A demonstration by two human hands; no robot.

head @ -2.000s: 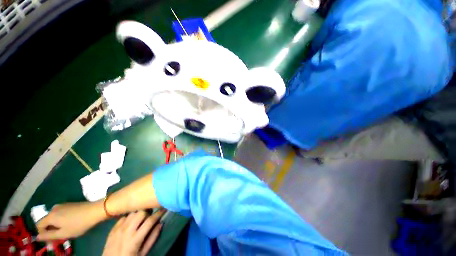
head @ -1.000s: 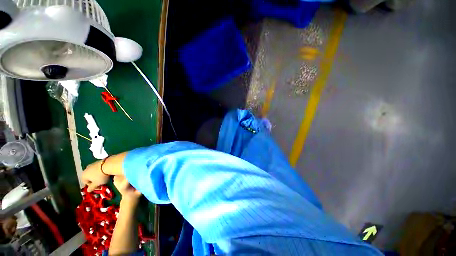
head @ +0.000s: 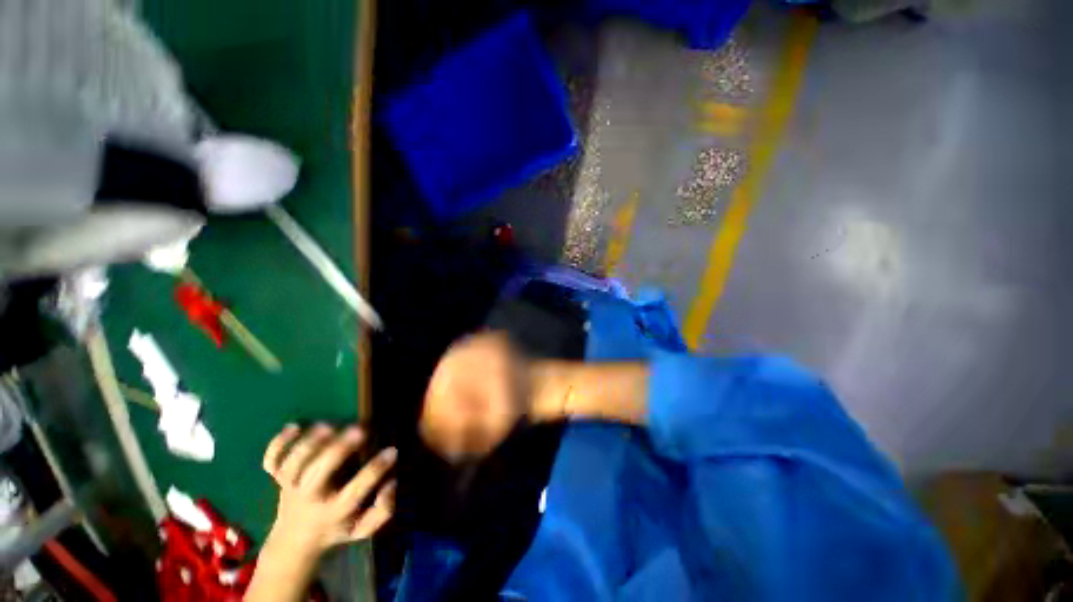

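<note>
My left hand (head: pixel 330 488) reaches up from the bottom left over the green bench's edge, palm down, fingers apart, with nothing visible in it. Below and left of it lies a heap of red spring clamps (head: pixel 202 559) with small white patches, partly cut off by the bottom edge. My right hand (head: pixel 477 394) is strongly blurred over the dark area right of the bench edge; its fingers and anything in them cannot be made out. A single red clamp (head: pixel 200 312) lies farther up the bench beside a thin yellowish stick (head: pixel 250 341).
Crumpled white wipes (head: pixel 171 400) lie on the green bench (head: pixel 282 59). The blurred white fan (head: pixel 94 153) stands at the upper left. A blue bin (head: pixel 482 118) is beyond the bench edge. Yellow lines (head: pixel 753 176) cross the grey floor.
My right hand has left the clamp heap and moved right, off the bench. My left hand has drawn away from the right forearm and shows spread at the bench edge. The view has shifted.
</note>
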